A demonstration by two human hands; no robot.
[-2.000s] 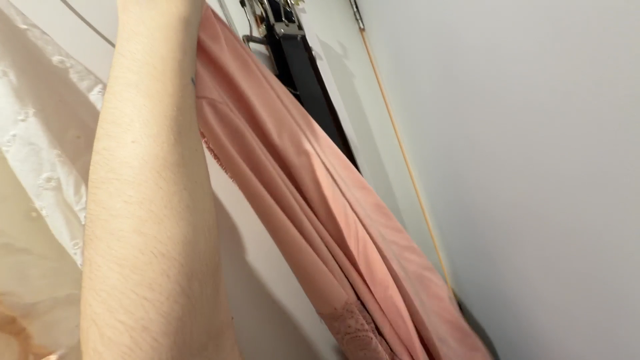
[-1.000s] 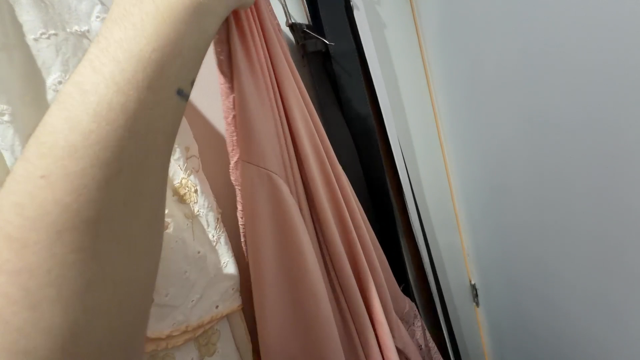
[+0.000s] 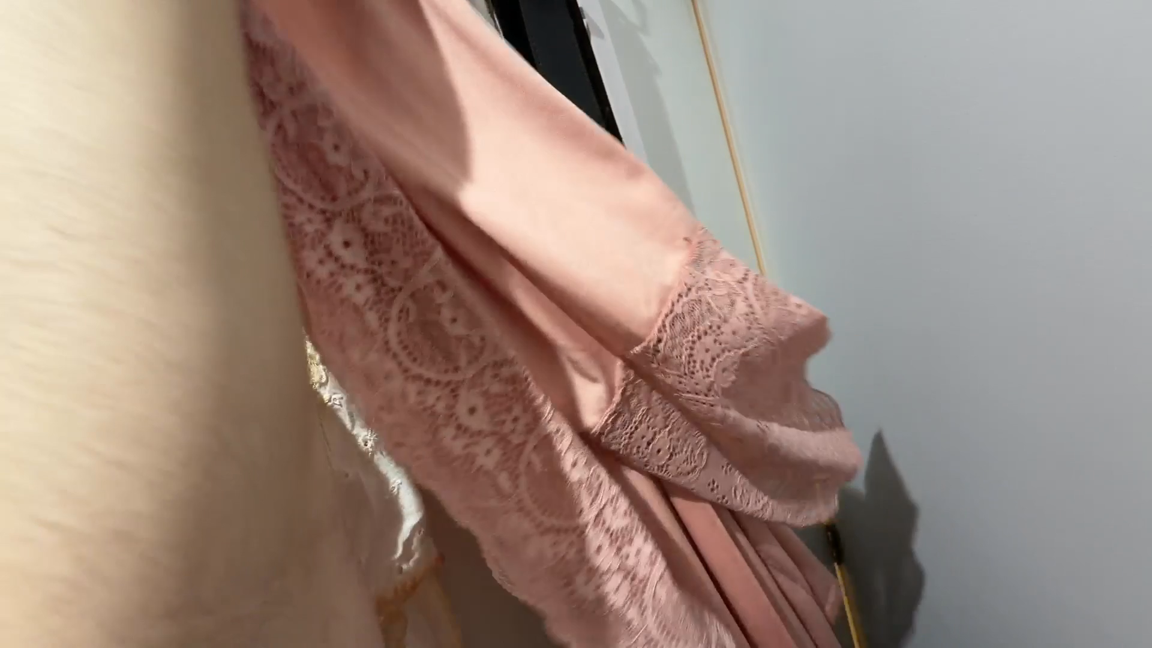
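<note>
A pink satin garment with lace trim (image 3: pixel 540 180) hangs diagonally across the middle of the head view, from the top left toward the lower right. Its lace-edged part, likely a sleeve cuff (image 3: pixel 720 387), flares out at the right. One of my bare forearms fills the left side, very close to the camera and beside the garment's lace edge. The hand of that arm is out of frame, so what it holds is hidden. My other hand does not show either.
A smooth pale panel (image 3: pixel 972 225) with a thin tan edge strip stands at the right. Behind the pink cloth is a dark upright item (image 3: pixel 558 54). White embroidered fabric (image 3: pixel 382 468) shows low, between the forearm and the lace.
The pink garment's lace now spreads across the middle, where mostly plain folds showed a second ago. The forearm fills more of the left side, and the white fabric is mostly covered.
</note>
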